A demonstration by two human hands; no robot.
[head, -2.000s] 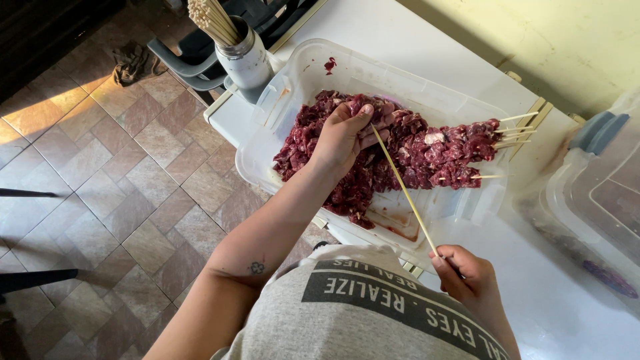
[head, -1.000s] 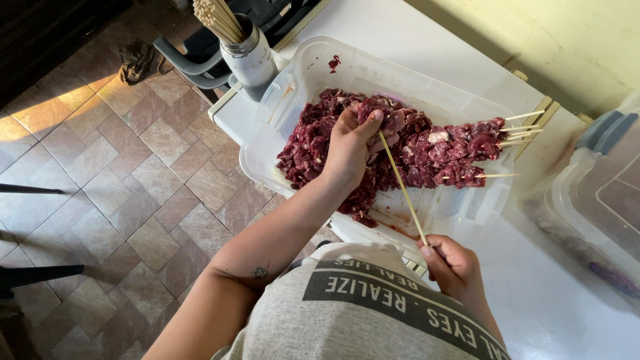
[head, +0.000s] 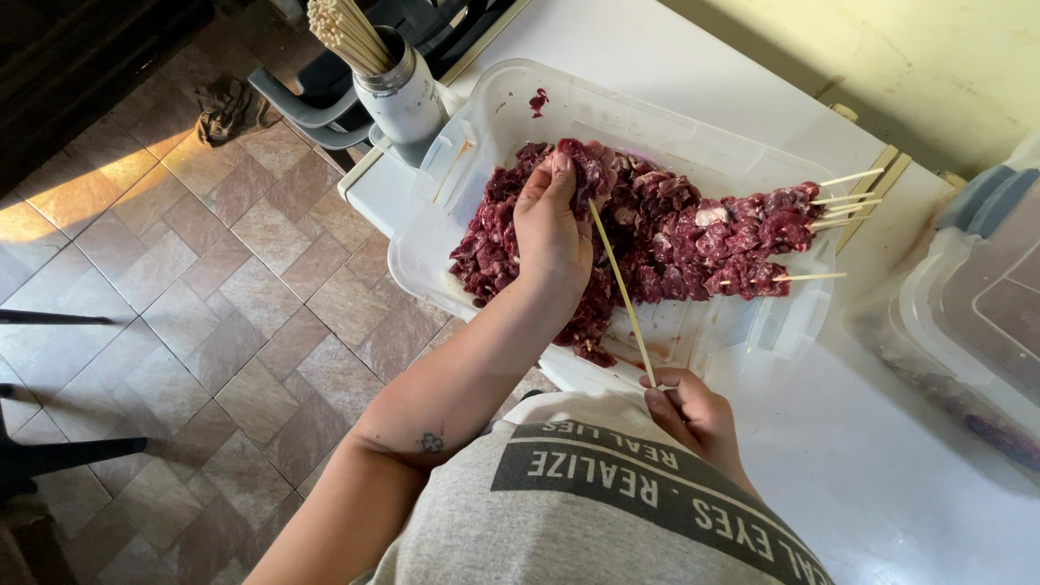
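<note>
Meat chunks are pinched between the thumb and fingers of my left hand (head: 556,215), above the left half of a clear plastic bin. My right hand (head: 691,410), low by my shirt, grips the lower end of a thin wooden skewer (head: 621,288). The skewer slants up to the meat in my left hand; its tip is hidden there. A pile of raw red meat pieces (head: 496,231) lies in the bin (head: 691,130) under and around my left hand. Several loaded meat skewers (head: 731,236) lie at the bin's right side, their bare stick ends pointing right.
A metal-rimmed white canister (head: 402,106) holding a bundle of wooden skewers (head: 349,36) stands on the white table (head: 626,41) at the bin's upper left. A lidded clear plastic container (head: 942,325) is at the right. A dark plastic chair (head: 313,106) stands beyond the table's left edge.
My right hand has moved up and left, nearer my left hand, still holding the skewer. Less of the skewer shows between the hands. My left hand stays over the pile with meat in its fingers.
</note>
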